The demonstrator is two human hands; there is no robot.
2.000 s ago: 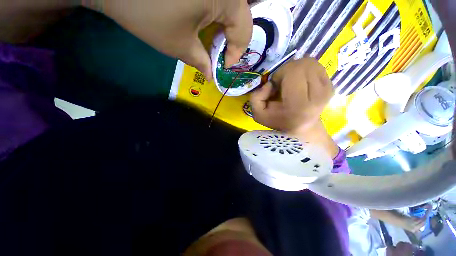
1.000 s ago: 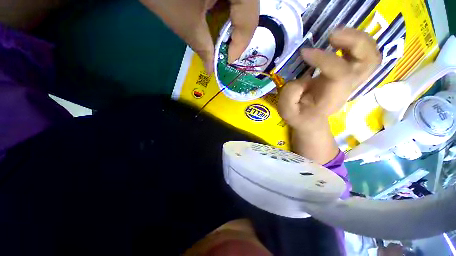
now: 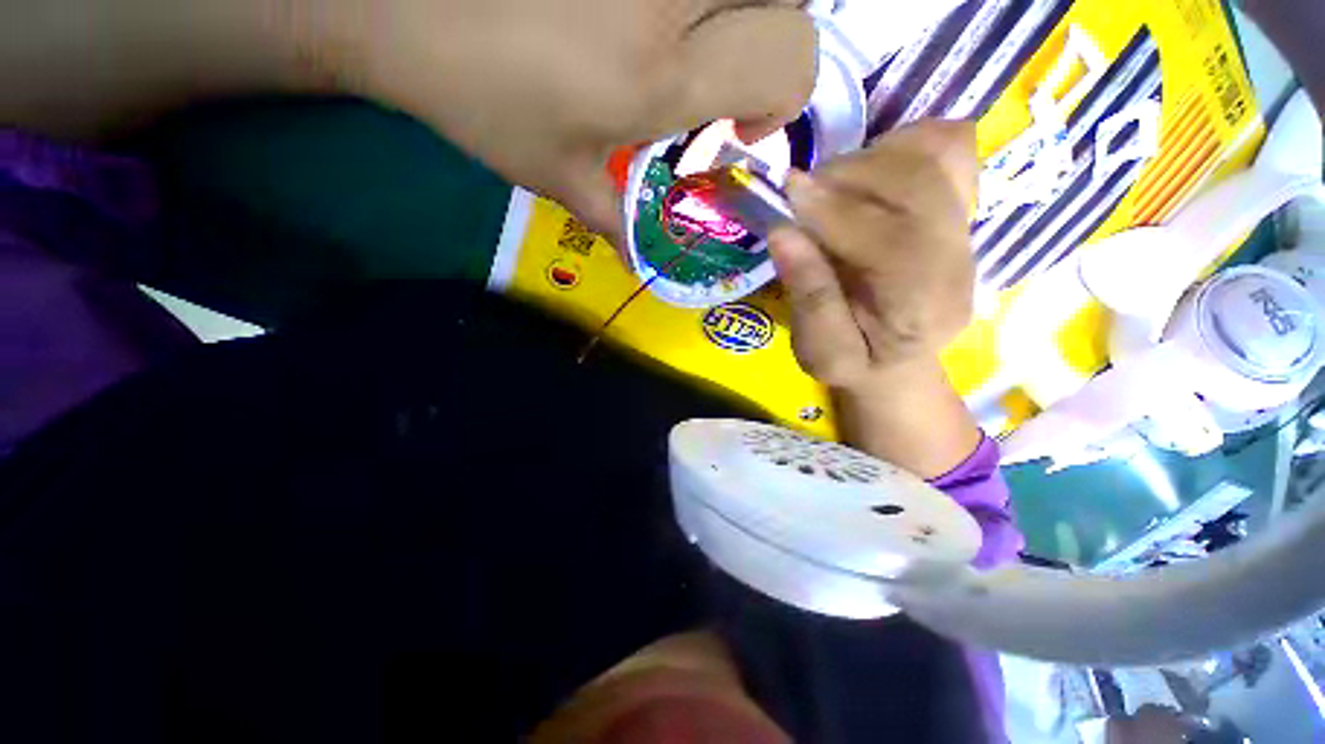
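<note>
My left hand [image 3: 654, 87] comes from the upper left and grips the rim of the open white earcup [image 3: 695, 291]. The green circuit board [image 3: 705, 265] shows inside it, with red wires and a pinkish-red glow. My right hand [image 3: 889, 247] holds the small silver battery [image 3: 766, 201], its yellow end over the cup opening. A thin dark lead [image 3: 625, 304] hangs out over the rim. The closed white earcup [image 3: 814, 516] with slots hangs nearer me on its headband [image 3: 1133, 608]. My left fingers partly hide the cup's inside.
A yellow printed sheet [image 3: 610, 295] lies under the work. Small white pieces [image 3: 1024, 178] lie on it. Waiting white headphones [image 3: 1261, 327] are at the right. A dark green surface [image 3: 363, 204] shows at the left. A blurred skin-coloured shape is at the bottom edge.
My right hand opened away from the cup, then came back and now holds the battery over it. A pinkish-red glow has appeared inside. The hanging closed earcup has swung.
</note>
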